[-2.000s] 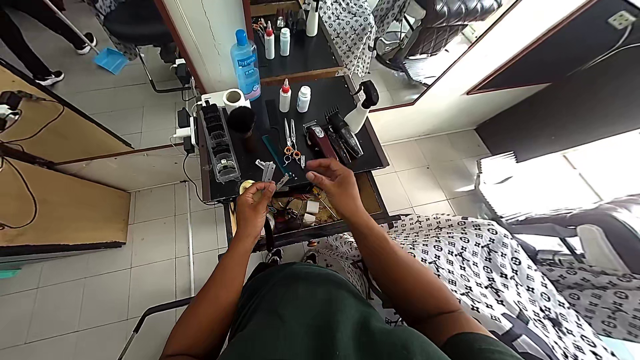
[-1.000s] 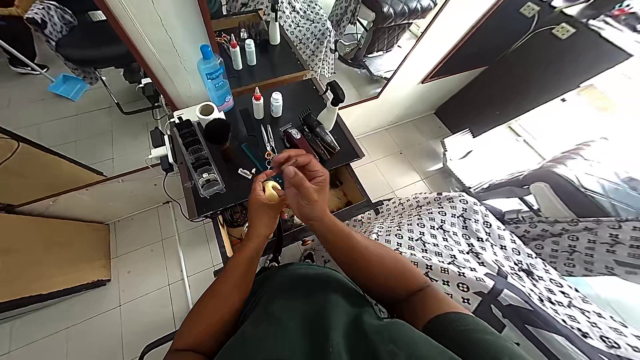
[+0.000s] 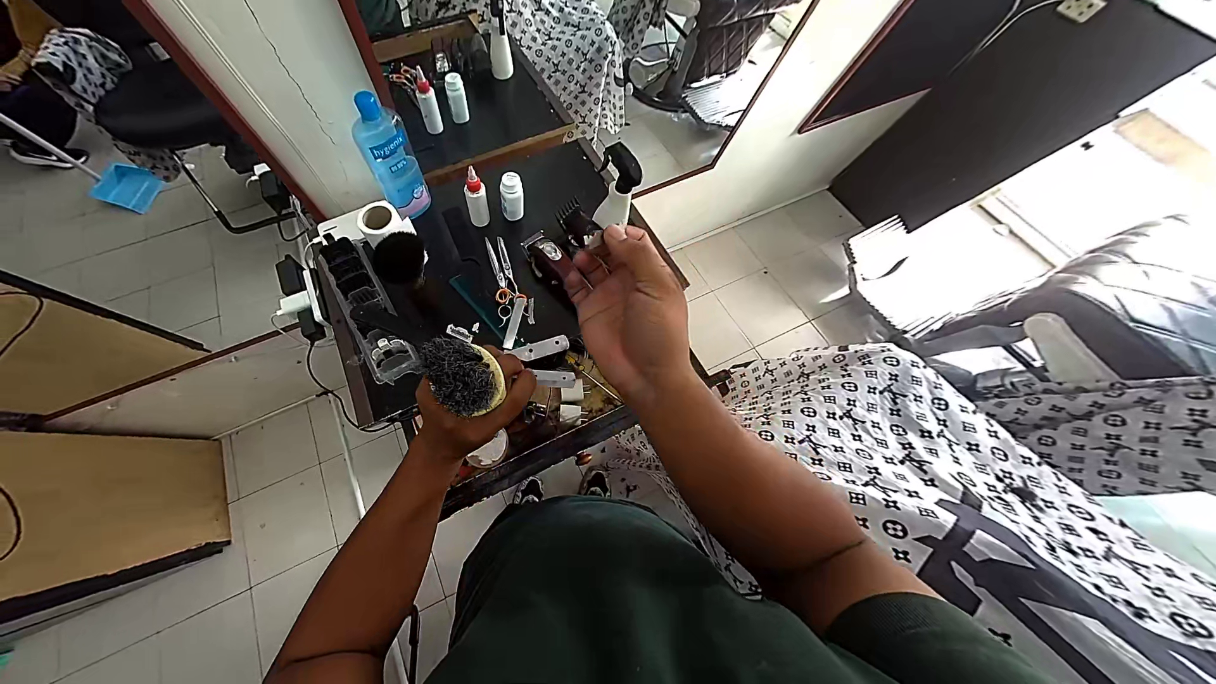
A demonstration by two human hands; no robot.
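My left hand (image 3: 472, 418) is closed around a round sponge brush with a pale yellow side and dark bristly face (image 3: 462, 377). It is over the front left of the black table, above an open drawer (image 3: 532, 465). My right hand (image 3: 632, 304) is raised with its palm up and fingers half curled beside the hair clippers (image 3: 548, 256); no object can be made out in it. Scissors (image 3: 503, 273) with orange finger rings lie between the hands, near a teal comb (image 3: 475, 306). Pale flat pieces (image 3: 540, 349) lie at the drawer's edge.
A blue sanitizer bottle (image 3: 391, 157), paper roll (image 3: 379, 220), red-capped bottle (image 3: 476, 198), white bottle (image 3: 511, 197) and spray bottle (image 3: 617, 190) stand along the table's back. A rack of clipper guards (image 3: 353, 285) lines the left side. A patterned cape (image 3: 874, 418) spreads at the right.
My hands were close together a second ago and are now apart, the right one farther right and palm up. The dark face of the brush now shows in my left hand.
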